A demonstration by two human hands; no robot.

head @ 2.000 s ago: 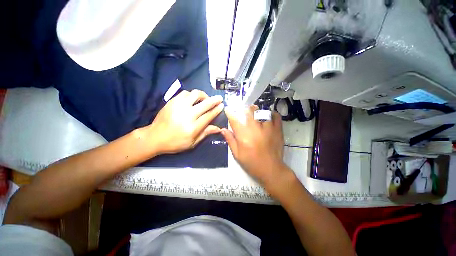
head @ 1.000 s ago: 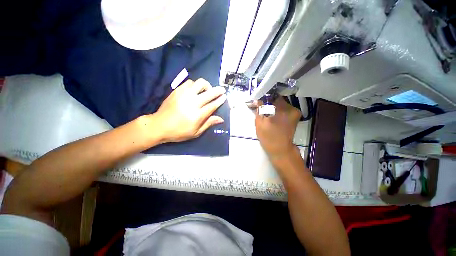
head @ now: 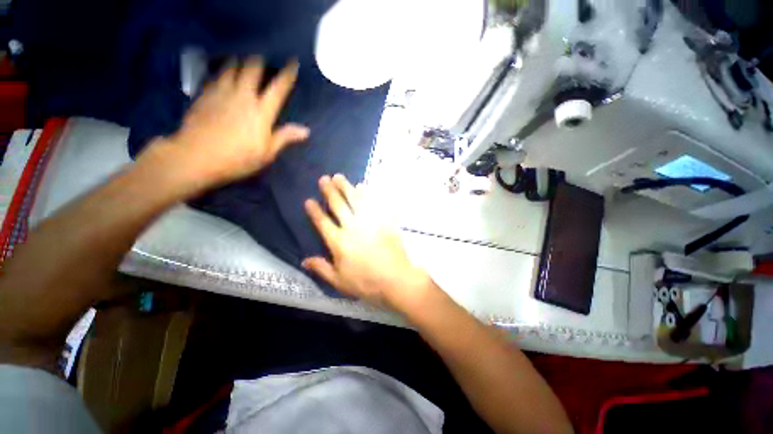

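The dark navy garment piece (head: pixel 330 127) lies on the table left of the needle area, its right edge apart from the presser foot (head: pixel 439 142). My left hand (head: pixel 233 127) is blurred, with fingers spread over the navy cloth. My right hand (head: pixel 360 246) lies with fingers spread on the cloth's lower right edge. Neither hand visibly grips the cloth. A small white tag (head: pixel 193 71) shows, blurred, beside my left hand's fingers.
The white sewing machine (head: pixel 525 85) stands at upper right. A dark smartphone (head: pixel 571 246) lies right of black scissor handles (head: pixel 530 181). A tool box (head: pixel 702 318) sits at far right. A rounded white arm (head: pixel 364 42) hangs above the cloth.
The cloth has moved left, away from the presser foot. My left hand has moved left and up, and its fingers have spread. My right hand has moved from beside the foot onto the cloth.
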